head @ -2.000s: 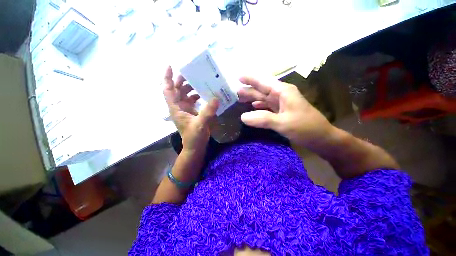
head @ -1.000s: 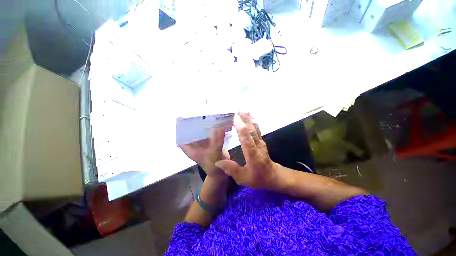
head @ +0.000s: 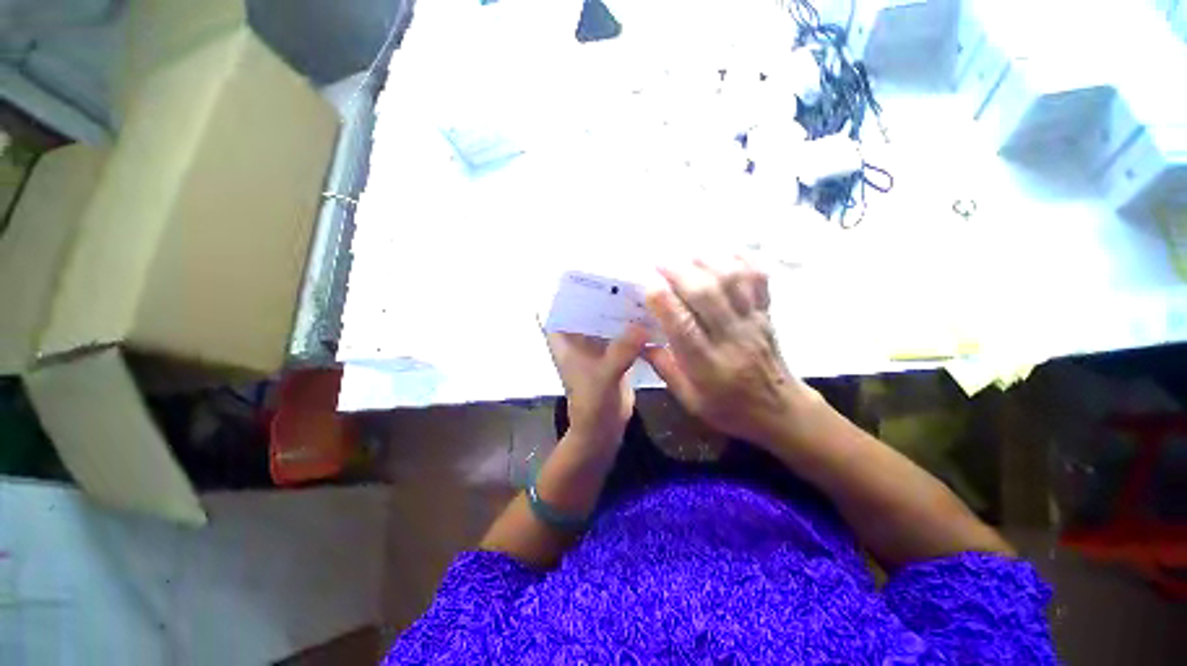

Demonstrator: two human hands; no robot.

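Note:
A small white retail box (head: 588, 307) with small print and a dark dot is held above the table's front edge. My left hand (head: 601, 380) holds it from below, with the thumb on its printed face. My right hand (head: 724, 341) lies against the right end of the box and hides that end. Its fingers are extended and close together. Whether it grips anything is hidden.
The overexposed white table (head: 443, 280) spans the view. Black cables (head: 833, 117) lie at the back, beside white units. White boxes (head: 1065, 130) stand at the back right. Yellow paper (head: 992, 367) is at the front edge. An open brown carton (head: 195, 234) stands left.
The view has swung left, showing more of the carton. The box was tilted in my left hand with my right hand apart; now my right hand is against its right end.

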